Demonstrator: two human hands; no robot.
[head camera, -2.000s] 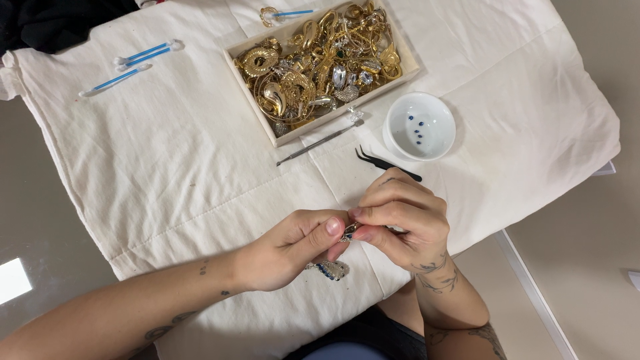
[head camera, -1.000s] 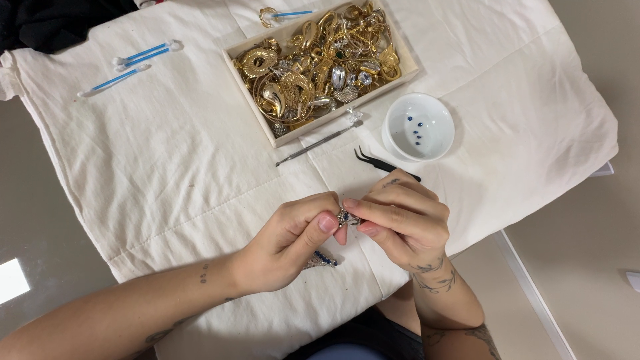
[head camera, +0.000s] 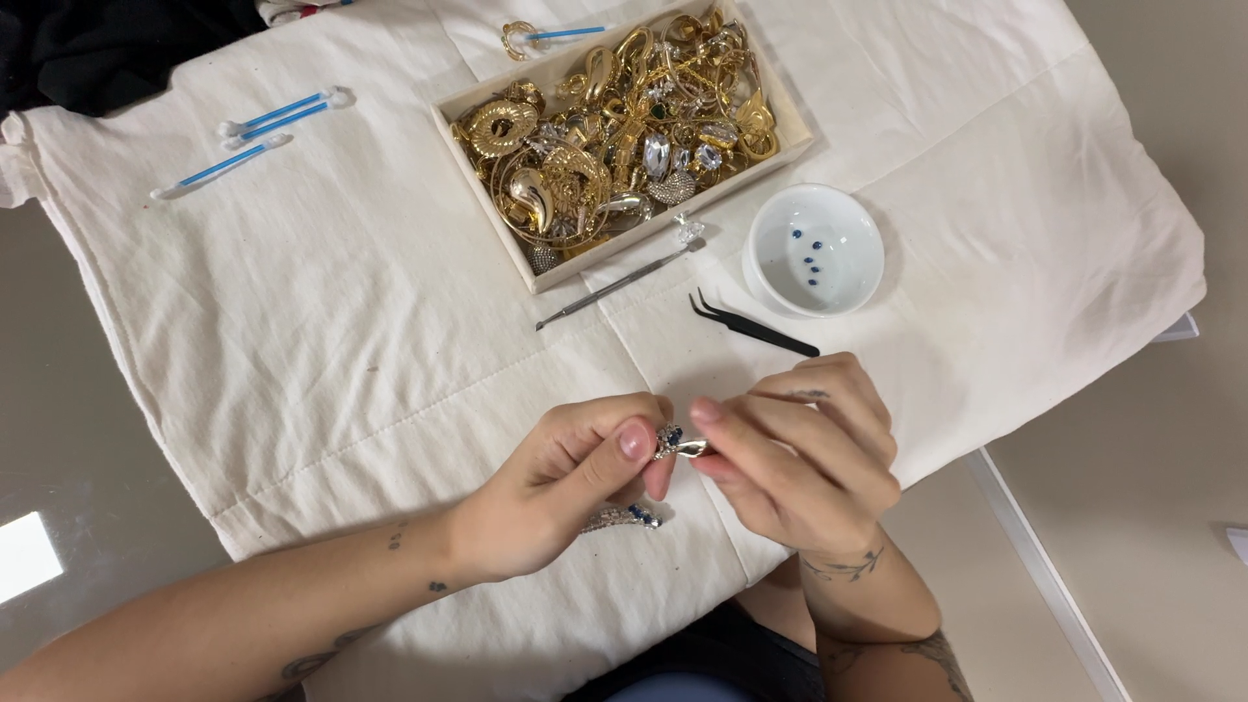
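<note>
My left hand (head camera: 556, 487) pinches a silver-toned jewelry piece with clear and blue stones (head camera: 669, 439) between thumb and fingers. From the other side, the thumb and fingertips of my right hand (head camera: 804, 448) grip its smooth metal end. Partly behind my left hand, a second piece set with clear and blue stones (head camera: 639, 517) lies on the white cloth (head camera: 390, 390). Beyond my right hand rest black bent-tip tweezers (head camera: 760, 332). A white bowl (head camera: 866, 255) holds several small blue stones (head camera: 813, 260).
A cream tray (head camera: 507, 255) full of gold and silver-toned jewelry stands at the back. Before it lie a metal double-ended tool (head camera: 619, 286) and a clear-stone piece (head camera: 688, 229). Cotton swabs (head camera: 222, 166) are at the left; another swab (head camera: 565, 33) touches a gold-toned ring-shaped piece (head camera: 517, 41).
The held piece has turned between my fingers, and its smooth metal end now shows. My right fingers have shifted slightly away from my left thumb.
</note>
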